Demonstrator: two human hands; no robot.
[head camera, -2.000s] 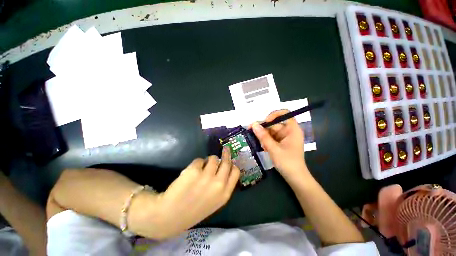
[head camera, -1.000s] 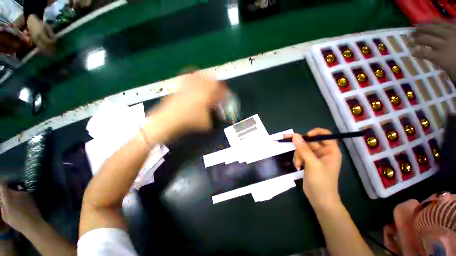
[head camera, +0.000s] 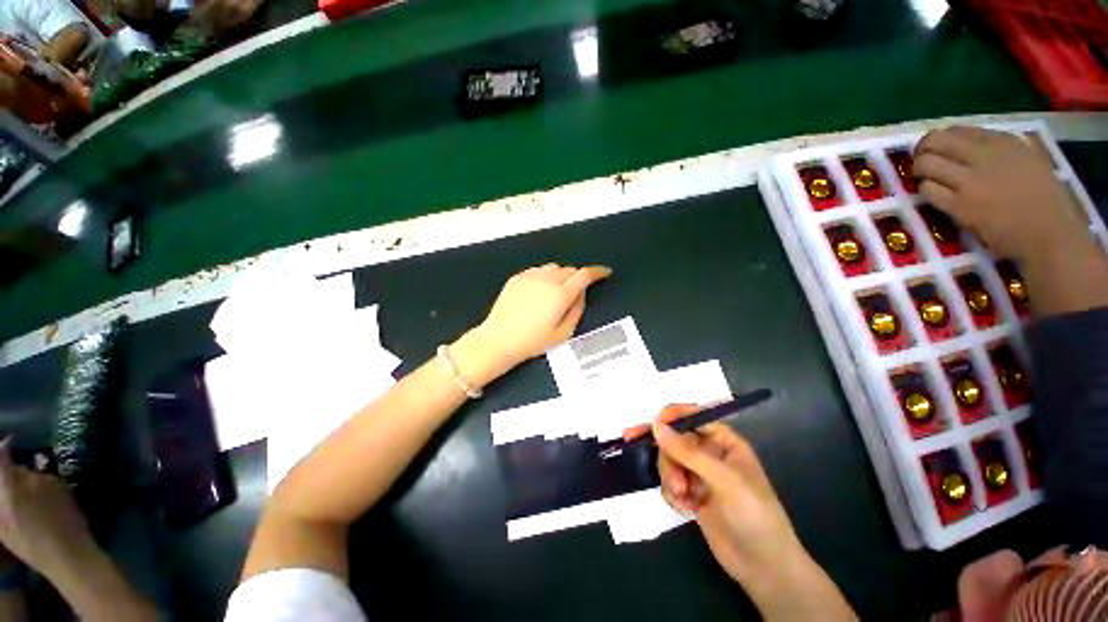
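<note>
My right hand (head camera: 717, 492) holds thin black tweezers (head camera: 727, 411), tips pointing left over a dark glossy sheet (head camera: 553, 476). White strips (head camera: 547, 419) lie above and below the dark sheet. A white sticker sheet (head camera: 604, 362) with grey blocks stands up behind them, lying flat on the mat. My left hand (head camera: 543, 306), with a beaded bracelet at the wrist, is over the mat just behind the sticker sheet. Its index finger points right, and no object shows in it.
Phone units (head camera: 501, 85) lie on the green belt (head camera: 401, 146) beyond the pale edge. A white foam tray (head camera: 838, 377) of red-and-black modules is at right, another person's hand (head camera: 1002, 194) over it. Fanned white sheets (head camera: 298, 352) and a dark smartphone (head camera: 188, 447) lie left. A pink fan (head camera: 1057, 589) is lower right.
The phone unit has left my hands, and one lies on the belt. My left hand has come back towards the sticker sheet. The tweezer tips have moved over the dark sheet. Another person's hand has reached into the tray.
</note>
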